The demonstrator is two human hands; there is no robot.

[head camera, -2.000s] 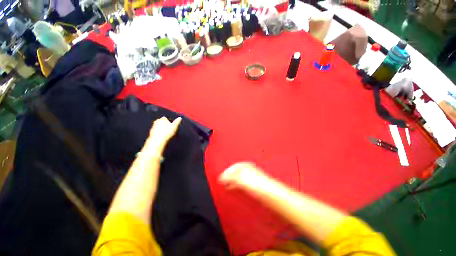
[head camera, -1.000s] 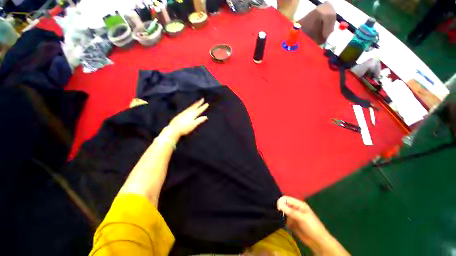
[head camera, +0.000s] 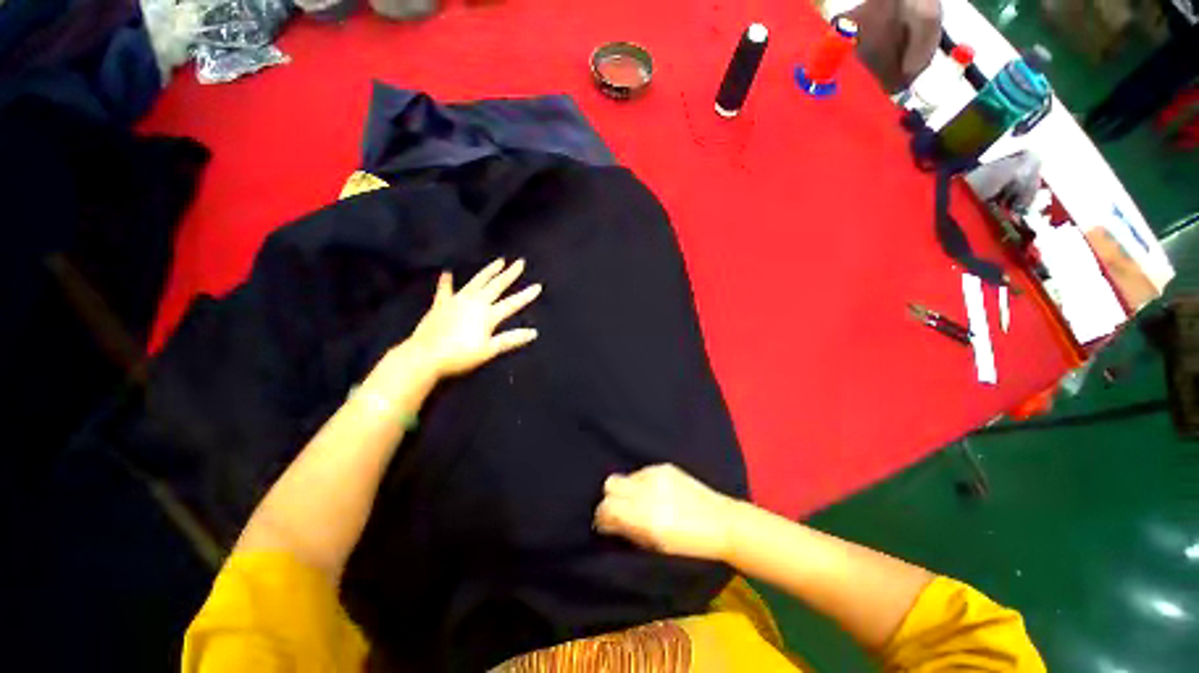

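Note:
A large black garment [head camera: 579, 355] lies spread over the red cloth and over the table's near edge. Its dark blue-grey lining [head camera: 460, 129] shows at the far end, with a small pale yellow piece [head camera: 364, 184] at its left. My left hand [head camera: 476, 320] lies on the garment with its fingers spread, palm down. My right hand [head camera: 642, 510] is on the garment's near right part with its fingers curled together; I cannot tell if it holds anything. No needle is visible.
A dark garment pile [head camera: 79, 237] lies at the left. A small round dish [head camera: 621, 71], a black thread cone [head camera: 742, 71] and a red-orange thread spool [head camera: 827, 58] stand beyond. Thread snips [head camera: 941, 324], white strips [head camera: 980, 329] and a teal-topped bottle [head camera: 1002, 108] are at the right.
My right hand has moved left from the garment's near right corner onto the garment. My left hand stays on the cloth, with its fingers spread wider. The view has shifted.

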